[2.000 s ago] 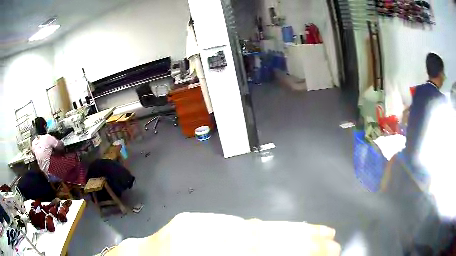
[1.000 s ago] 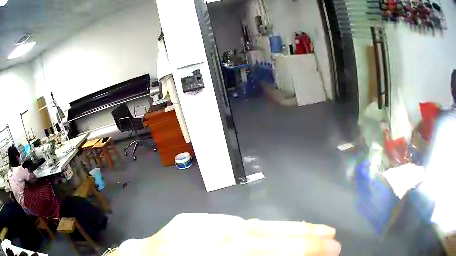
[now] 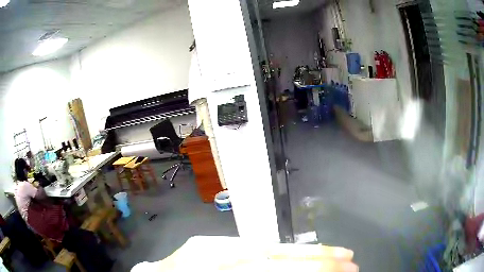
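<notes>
One bare hand, which looks like my left hand (image 3: pixel 249 256), lies across the bottom edge of the head view. It is overexposed and partly cut off, with its wrist at the left and its fingertips at the right. Whether its fingers hold anything cannot be told. My right hand is out of the picture. No cup or phone can be made out.
A white pillar (image 3: pixel 233 154) with a dark edge stands just ahead. Right of it, a grey-floored passage leads past a white cabinet (image 3: pixel 378 109) with red fire extinguishers (image 3: pixel 383 65). Left are an orange desk (image 3: pixel 204 167), wooden stools (image 3: pixel 139 172) and a seated person (image 3: pixel 37 204) at a sewing table.
The view has moved forward and turned, so the pillar and passage look larger and nearer. The blue basket has slid to the lower right edge. The hand is slightly lower in the picture.
</notes>
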